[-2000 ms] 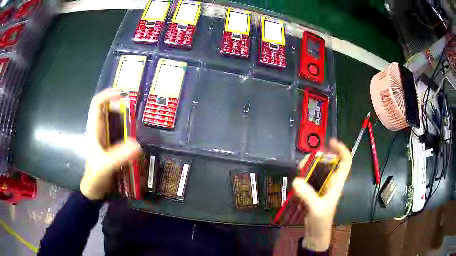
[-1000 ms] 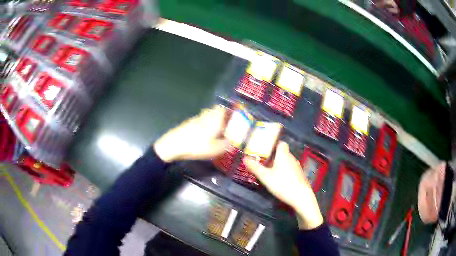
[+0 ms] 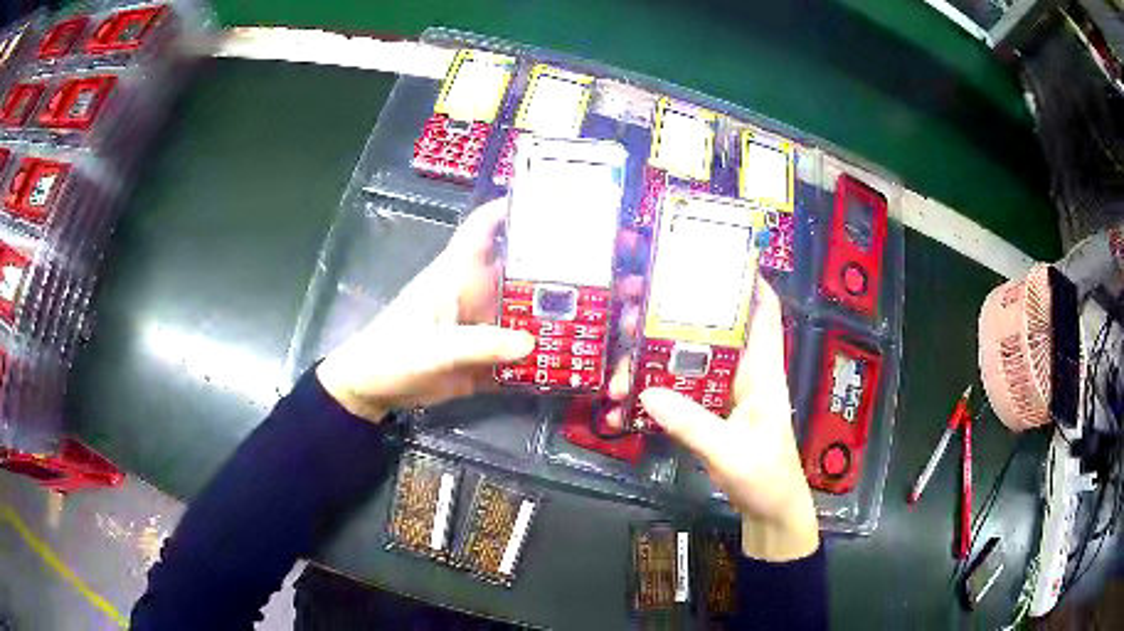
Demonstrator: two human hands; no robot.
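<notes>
My left hand [image 3: 434, 323] holds a red keypad phone [image 3: 557, 265], face up, its screen glowing white, thumb on the keys. My right hand [image 3: 754, 431] holds a second red keypad phone [image 3: 699, 308], screen also lit, thumb on its lower keys. Both phones are side by side above the clear blister tray [image 3: 358, 265]. In the tray's far row are several face-up phones with lit screens [image 3: 475, 89] and a face-down phone [image 3: 853, 247]. Another face-down phone [image 3: 843, 413] lies in the near row; a red phone is partly hidden beneath my hands.
Several batteries [image 3: 423, 505] lie on the dark green bench before the tray. Stacked trays [image 3: 74, 185] of red phones stand at left. A pink fan [image 3: 1021, 351], red pens [image 3: 965, 481], a small dark block [image 3: 984, 571] and cables are at right.
The two lit phones have been raised from low over the tray's near row towards the camera and now appear larger. The view has shifted, showing less of the left stack.
</notes>
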